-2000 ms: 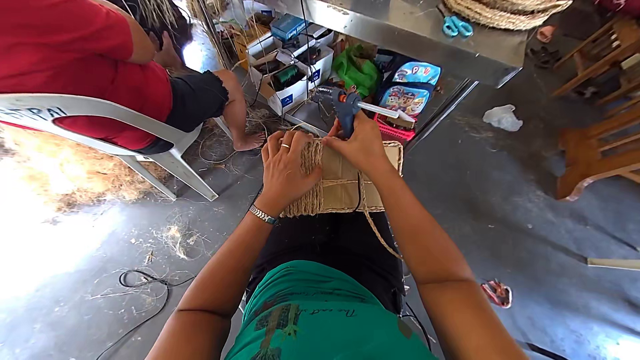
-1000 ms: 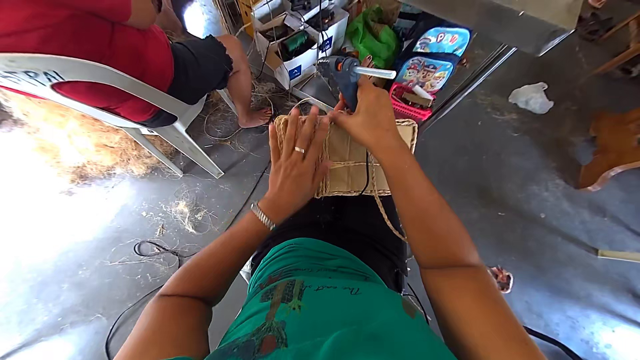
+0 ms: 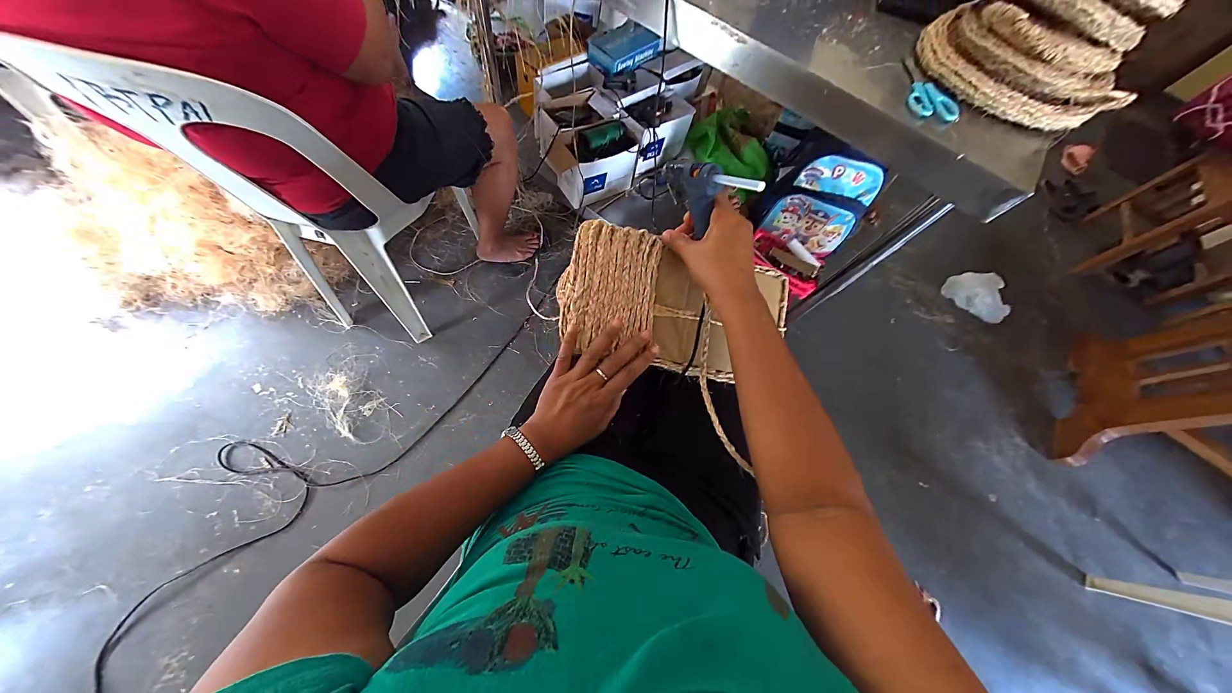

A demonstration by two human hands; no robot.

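On my lap lies a flat cardboard panel (image 3: 679,294), its left part covered by rows of braided natural-fibre rope (image 3: 611,284). My left hand (image 3: 592,390) rests on the near end of these rows, fingers spread, holding nothing. My right hand (image 3: 717,245) is closed around a blue hot glue gun (image 3: 705,188) above the panel's far edge, with a white glue stick out of its back. The gun's nozzle points left, beyond the rows. A loose length of braided rope (image 3: 717,419) hangs from the panel past my right forearm.
A person (image 3: 318,106) sits on a white plastic chair (image 3: 371,279) at left. Ahead are boxes (image 3: 606,144), a green bag (image 3: 727,140) and a metal table (image 3: 828,87) bearing blue-handled scissors (image 3: 932,101) and coiled braid (image 3: 1011,67). A black cord (image 3: 433,423) crosses the floor.
My left hand has moved from the far part of the rope rows to their near end, uncovering the rows. My right hand keeps hold of the glue gun.
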